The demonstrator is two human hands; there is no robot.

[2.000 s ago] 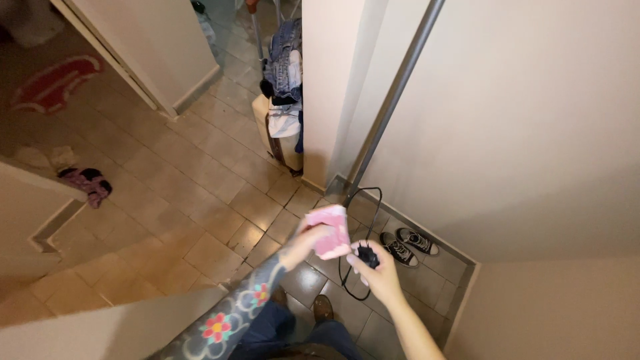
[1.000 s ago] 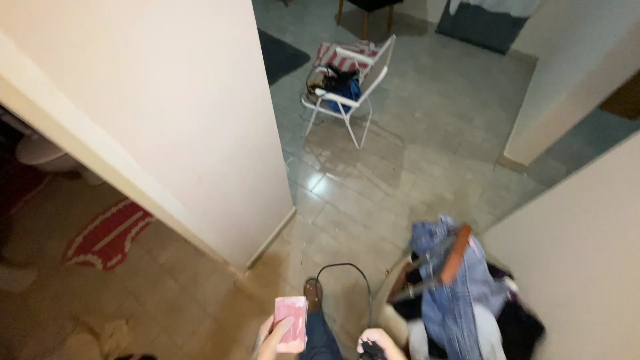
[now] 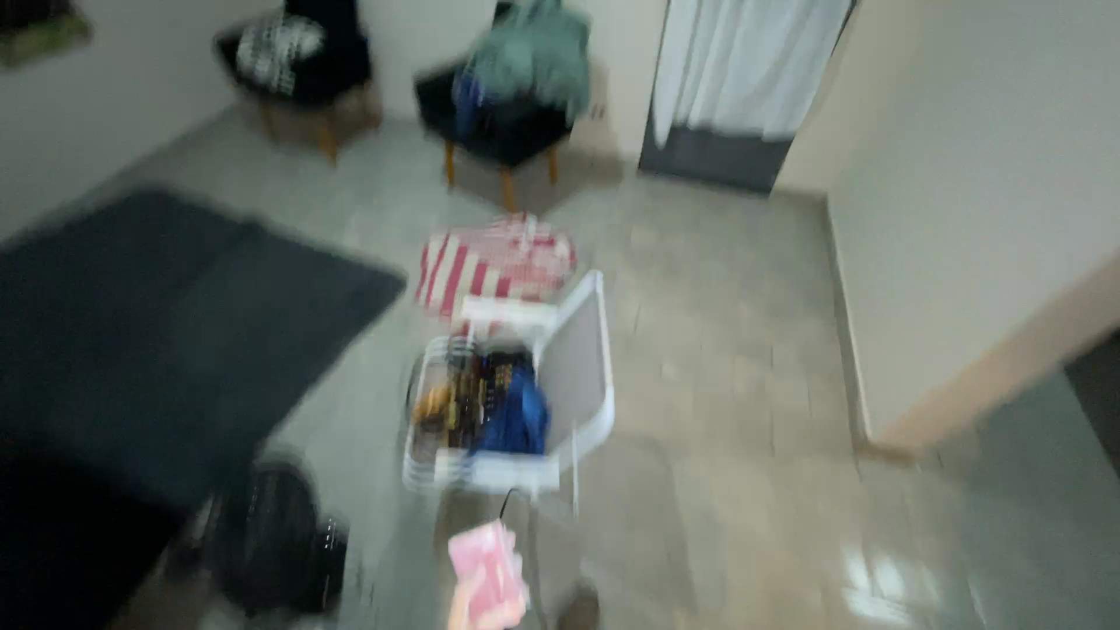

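Low in the blurred head view, my left hand (image 3: 468, 604) grips a flat pink object (image 3: 488, 573), whose exact kind the blur hides. A thin black cable (image 3: 534, 560) curves up just right of it and runs down out of the picture. My right hand is outside the frame. Beyond the pink object stands a white folding chair (image 3: 604, 350) with blue fabric (image 3: 516, 416) and dark and yellowish items on its seat. One shoe tip (image 3: 579, 605) shows at the bottom edge.
A red-and-white striped bundle (image 3: 494, 262) lies behind the folding chair. Two dark chairs with wooden legs hold clothes, one a green garment (image 3: 534, 57). A dark rug (image 3: 175, 324) covers the left floor, near a black rounded object (image 3: 271, 534). A wall (image 3: 962, 219) stands right, beside a white curtain (image 3: 744, 70).
The view has moved from the hallway into the room, nearer the folding chair. My right hand, holding a black item earlier, has left the view. The pink object remains in my left hand.
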